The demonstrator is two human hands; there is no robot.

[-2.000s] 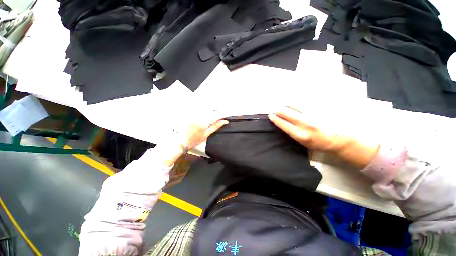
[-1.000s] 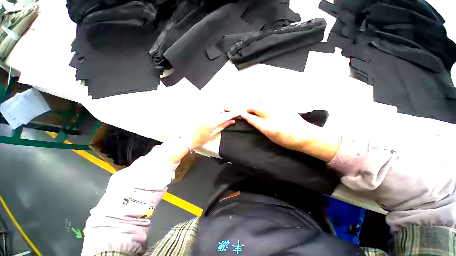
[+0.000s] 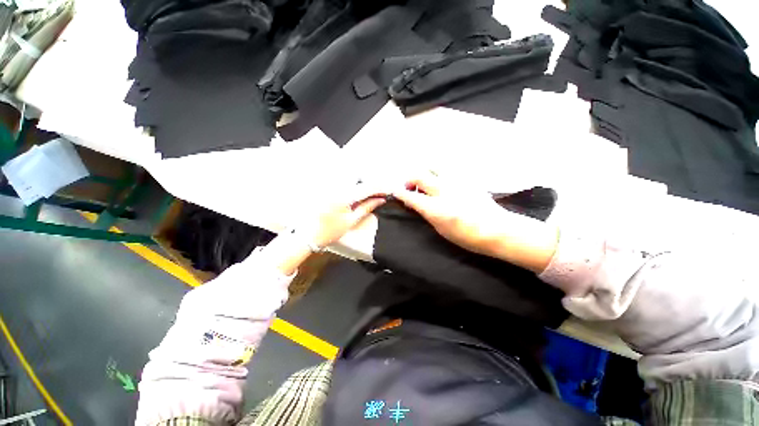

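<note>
A black fabric panel (image 3: 449, 255) hangs over the front edge of the white table (image 3: 275, 179) against my black apron. My left hand (image 3: 337, 223) pinches its upper left corner between thumb and fingers. My right hand (image 3: 453, 215) pinches the same edge right beside the left fingertips and lies over the panel. A loose end of black fabric shows on the table behind my right wrist. The edge between the fingertips is mostly hidden by the fingers.
Black piles lie at the back left (image 3: 204, 108), middle (image 3: 341, 87) and right (image 3: 691, 125). A folded black piece (image 3: 474, 73) lies before the middle pile. A box of black pieces (image 3: 218, 241), a green frame (image 3: 108, 235) and pale bundles (image 3: 25, 42) are left.
My right hand has moved left along the panel's edge until its fingertips meet my left ones. The panel's right part now shows as a loose end behind my right wrist. The view has shifted slightly.
</note>
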